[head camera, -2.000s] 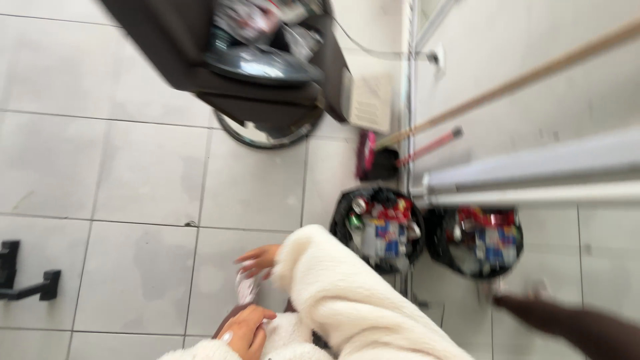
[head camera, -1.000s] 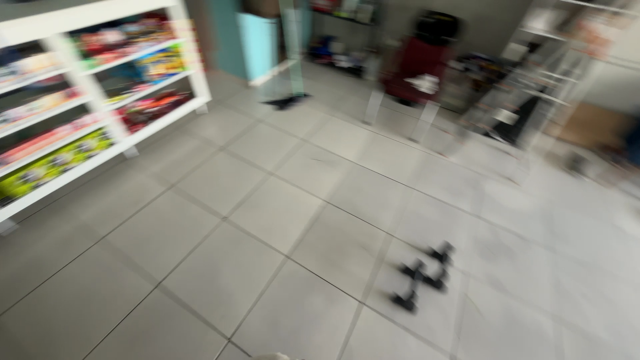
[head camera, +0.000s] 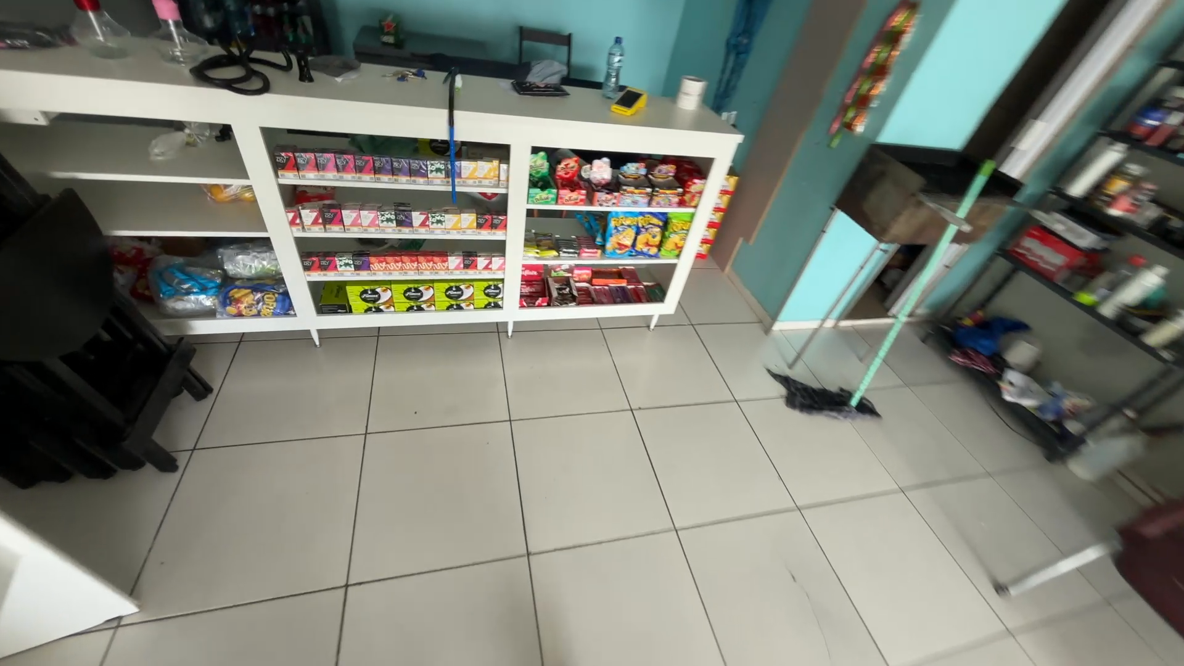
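Observation:
Neither my left hand nor my right hand shows in the head view. A white shop counter (head camera: 398, 106) with open shelves runs across the upper left, filled with small boxed goods (head camera: 398, 219) and snack bags (head camera: 636, 234). On its top are a water bottle (head camera: 613, 67), a yellow card terminal (head camera: 629, 102), a paper roll (head camera: 691, 92) and a coiled black hose (head camera: 242, 72). A mop or broom with a green handle (head camera: 918, 287) stands against a dark sink (head camera: 925, 199), its dark head (head camera: 819, 398) on the tiled floor.
Stacked black plastic stools or chairs (head camera: 79, 342) stand at the left, above a white furniture corner (head camera: 55, 587). A black metal rack (head camera: 1087, 294) with goods is at the right. At the lower right are a metal leg (head camera: 1059, 567) and part of a dark red seat (head camera: 1152, 564).
The view has swung widely, from two black-lined bins, past a red chair, to the counter. Both hands, in sight two seconds ago in pale fluffy sleeves, are out of view.

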